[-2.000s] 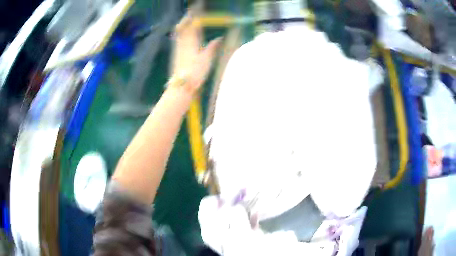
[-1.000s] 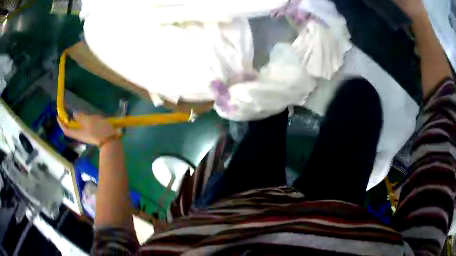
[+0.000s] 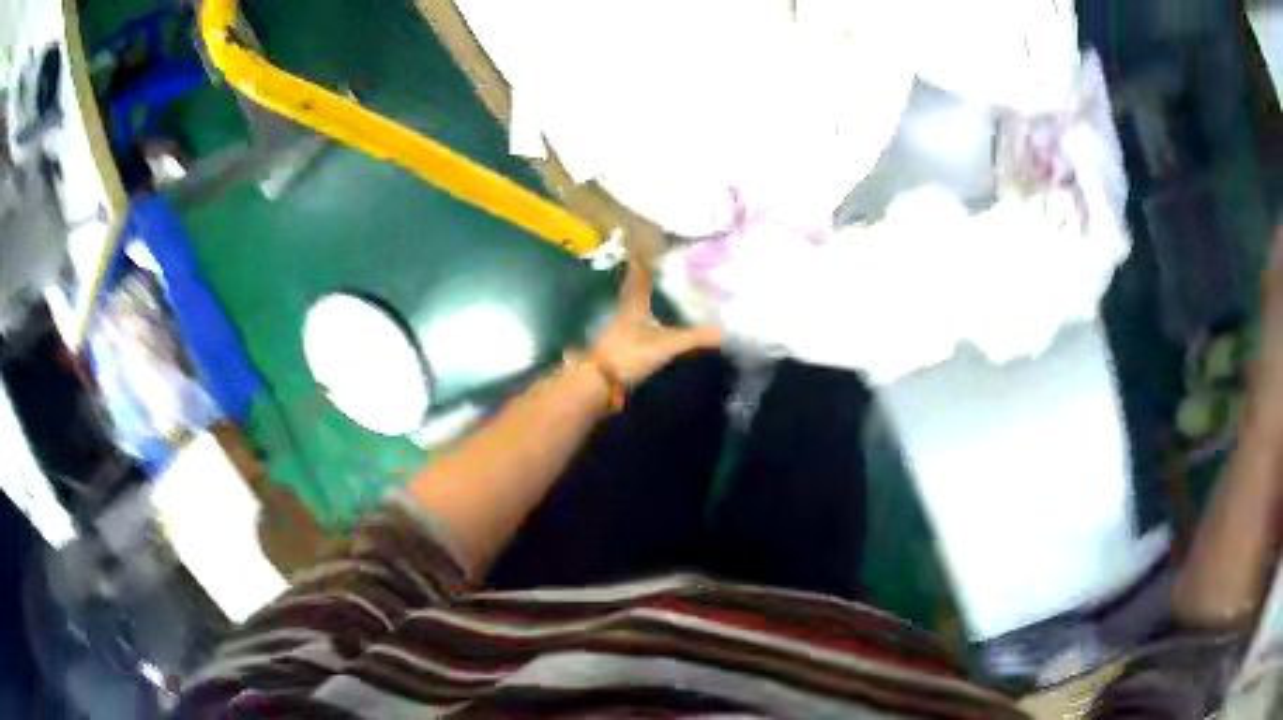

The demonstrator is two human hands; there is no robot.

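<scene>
A big heap of white garment pieces (image 3: 718, 99) lies on the trolley at the top centre, with pale purple knotted strips (image 3: 715, 263) at its near end. My left hand (image 3: 650, 335) is at the heap's near left corner, just below the end of the yellow rail. Its fingers are apart and no cloth shows in it; whether the fingertips touch the trolley edge or cloth is unclear. My right forearm shows blurred at the right edge; the hand is cut off by the frame.
The trolley's yellow rail (image 3: 408, 155) runs across the upper left. A round white disc (image 3: 367, 363) stands over the green floor at left, beside a blue bin (image 3: 197, 310). A pale panel (image 3: 1016, 471) lies right of my dark-clothed legs.
My left hand has let go of the yellow rail's far corner and moved to the heap's near corner. My right arm is lower at the right edge. The view has turned.
</scene>
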